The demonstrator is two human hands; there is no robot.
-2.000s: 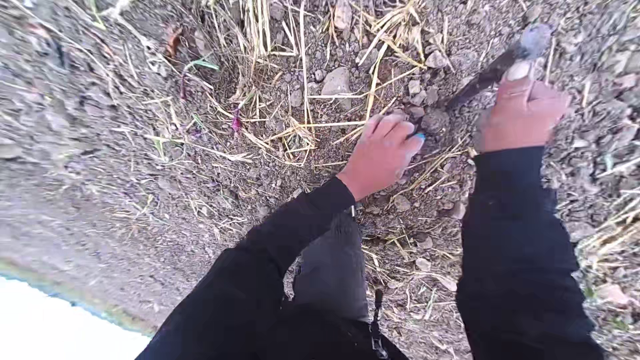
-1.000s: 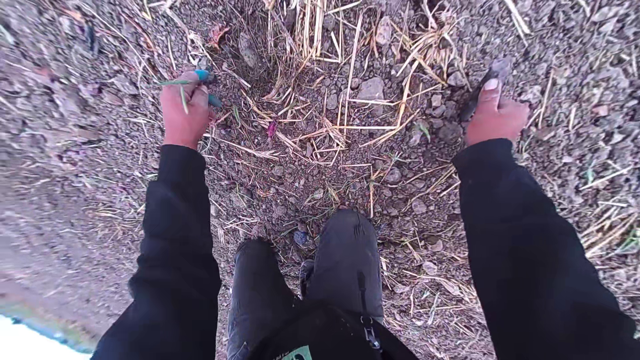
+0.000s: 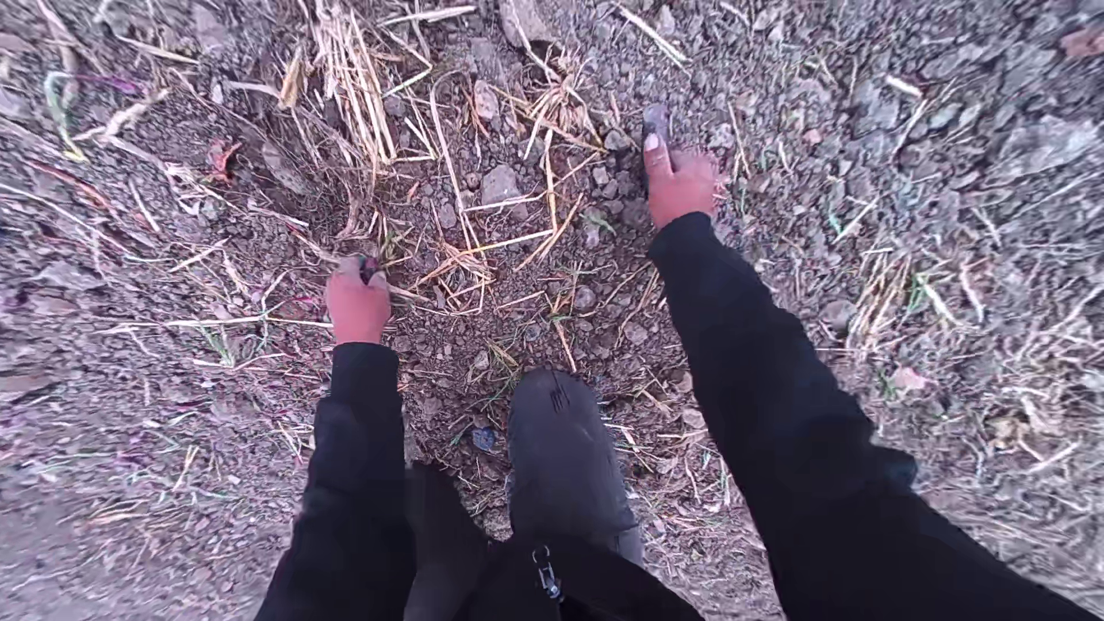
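Observation:
Low over the stony soil, my left hand (image 3: 358, 302) has its fingers curled around a small dark and pinkish piece beside dry plant stems; what the piece is cannot be made out. Farther right and a little higher in view, my right hand (image 3: 681, 181) grips a dark handled tool (image 3: 656, 122), thumb laid along its top; most of the tool is hidden. Between the hands lie dry straw stalks (image 3: 509, 243) and a grey stone (image 3: 500, 185). A small green-leaved sprig (image 3: 598, 222) stands left of my right wrist.
My knee (image 3: 561, 423) in dark trousers is close below the straw. A clump of dry stalks (image 3: 352, 90) rises at the upper left, and a larger stone (image 3: 524, 21) lies at the top. More straw (image 3: 880, 293) and clods cover the ground at right. A bluish stone (image 3: 484, 439) lies beside my knee.
My left hand has moved from the far left in toward the straw, and the green blade seen in it a second ago no longer shows there. My right hand still holds the tool.

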